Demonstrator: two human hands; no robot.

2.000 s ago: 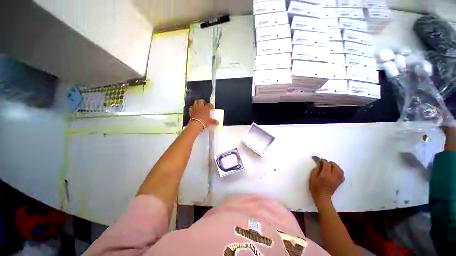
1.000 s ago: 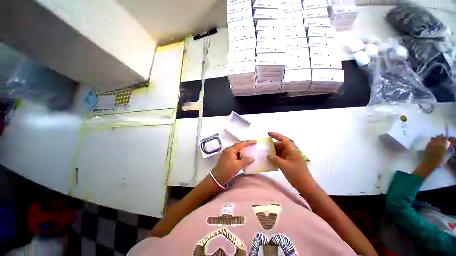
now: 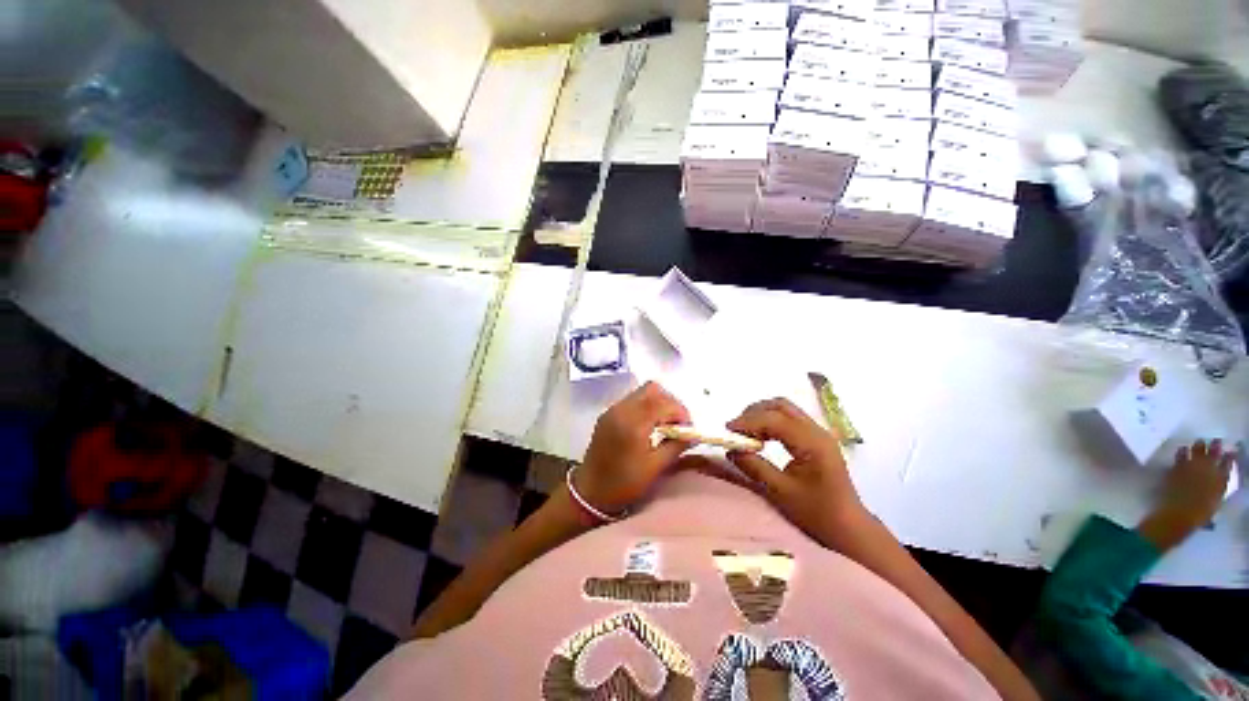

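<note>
My left hand (image 3: 638,445) and my right hand (image 3: 797,466) hold a pale, yellow-edged card (image 3: 708,438) between them, close to my shirt. The card shows nearly edge-on as a thin strip. A small white box base (image 3: 599,352) with a dark loop around a white rounded block stands open on the bench, beyond my left hand. An open white box lid (image 3: 677,310) lies beside it, its inside showing. A slim yellow knife-like strip (image 3: 833,408) lies on the bench beyond my right hand.
Tall rows of white printed boxes (image 3: 852,137) stand at the back. A clear bag (image 3: 1151,274) and a white box with a gold dot (image 3: 1144,412) are at the right, near a co-worker's hand (image 3: 1196,488). A gold-dot sticker sheet (image 3: 359,180) lies far left.
My left hand has come from the back of the bench to meet my right hand at the card. The card has turned from face-on to edge-on. The yellow strip now lies uncovered.
</note>
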